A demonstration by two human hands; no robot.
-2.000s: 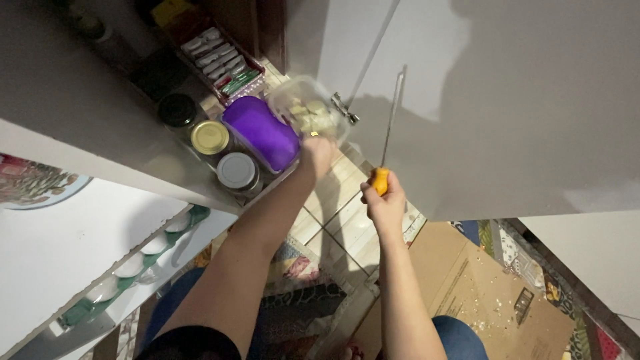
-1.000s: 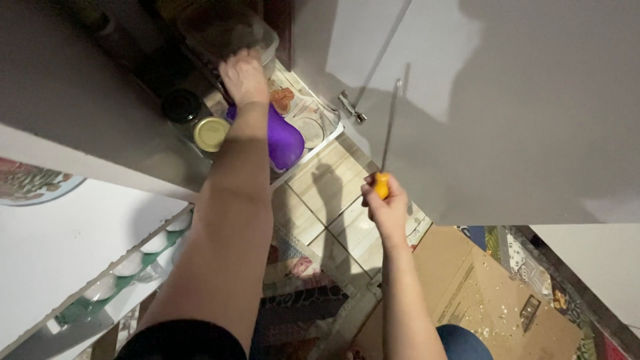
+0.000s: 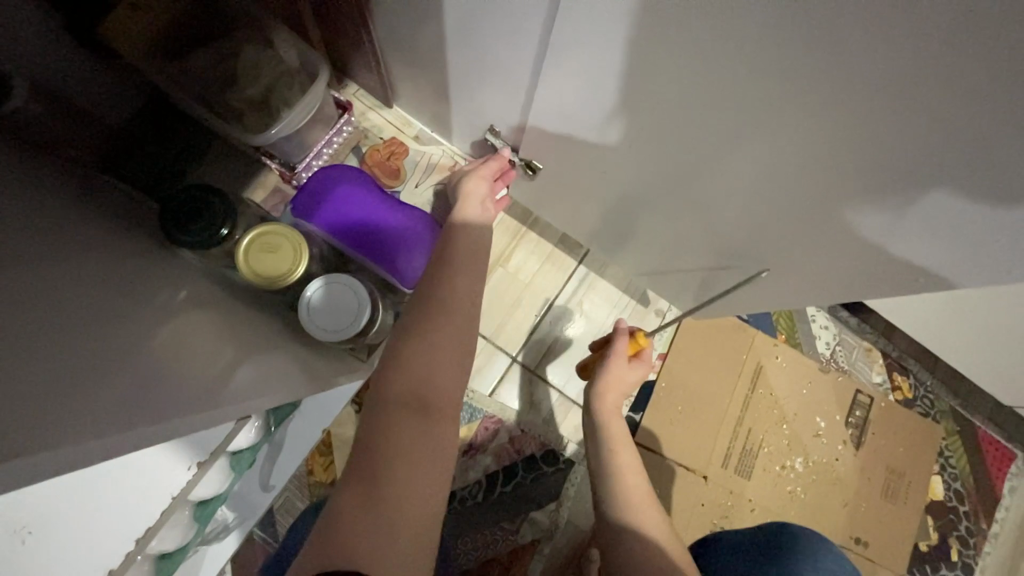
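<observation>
My left hand point(image 3: 482, 188) touches a metal cabinet hinge point(image 3: 512, 152) at the edge of the grey door point(image 3: 720, 160); whether its fingers grip the hinge is unclear. My right hand point(image 3: 620, 368) is closed around the orange handle of a screwdriver point(image 3: 708, 302), whose long shaft points up and right in front of the door's lower part. Left of my left hand, a purple container point(image 3: 368, 216) stands in the cabinet. Beside it are jars with a white lid point(image 3: 334, 307), a gold lid point(image 3: 272, 254) and a black lid point(image 3: 198, 216).
Behind the purple container, a clear plastic tub point(image 3: 296, 104) sits over a dotted box point(image 3: 324, 148). Flattened cardboard point(image 3: 784, 432) with scattered crumbs lies on a patchwork rug at lower right. Floor tiles point(image 3: 544, 296) show between my arms. A white panel point(image 3: 72, 512) is at lower left.
My left hand has let go of the clear tub, now at the back of the cabinet, and moved right to the hinge. The screwdriver in my right hand has tilted to the right.
</observation>
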